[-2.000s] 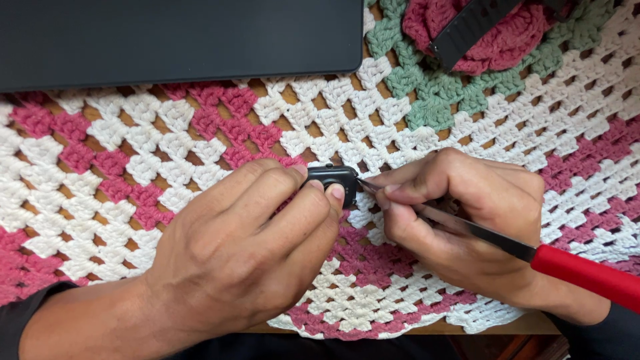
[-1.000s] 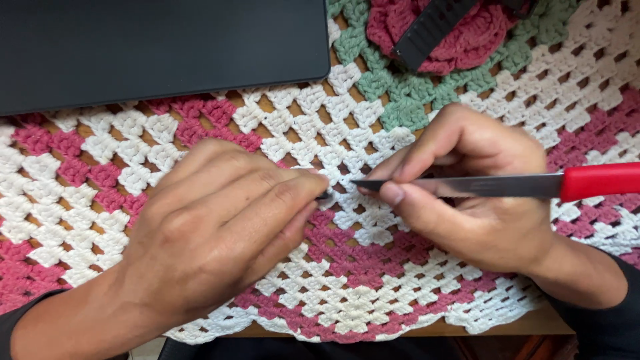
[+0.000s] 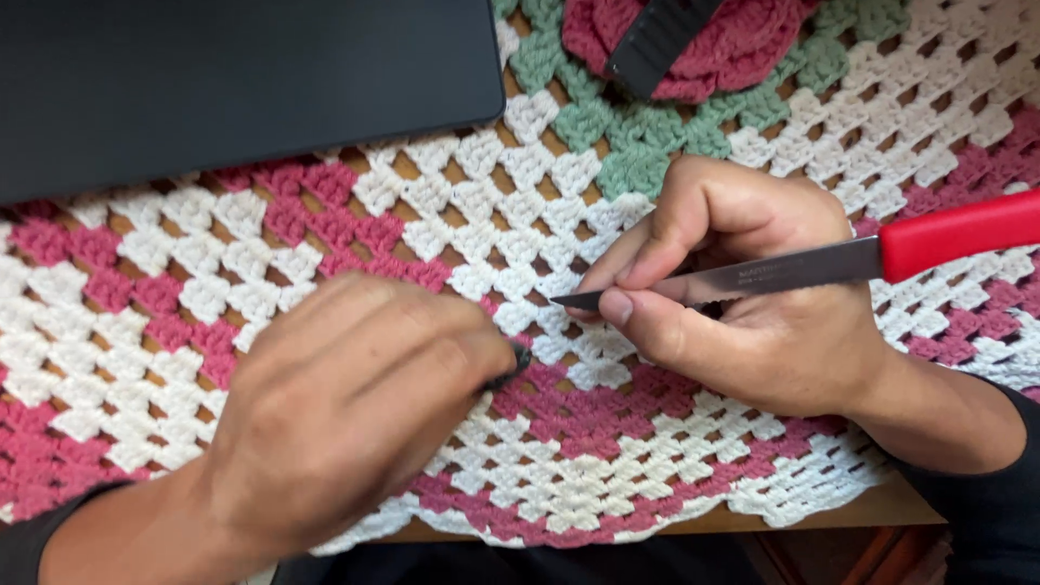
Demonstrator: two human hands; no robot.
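Observation:
My left hand [image 3: 349, 398], at the left of centre, is closed around a small black object [image 3: 509, 367]; only its dark edge shows past the fingertips. In the earliest frame it looks like a small watch case. To the right, my right hand [image 3: 731, 284] pinches the blade of a serrated knife [image 3: 772, 276] near its tip, between thumb and fingers. The knife's red handle [image 3: 959, 236] points to the right. Its tip points left, above and to the right of the black object, and does not touch it.
A crocheted cloth [image 3: 487, 195] in white, pink and green covers a wooden table [image 3: 845, 512]. A dark flat panel [image 3: 244, 73] lies at the upper left. A black watch strap [image 3: 658, 49] rests on a pink crocheted flower [image 3: 731, 49] at the top.
The knife tip has come away from the black object, and the hands are farther apart. The object's face, visible two seconds ago, is now mostly hidden by my left hand.

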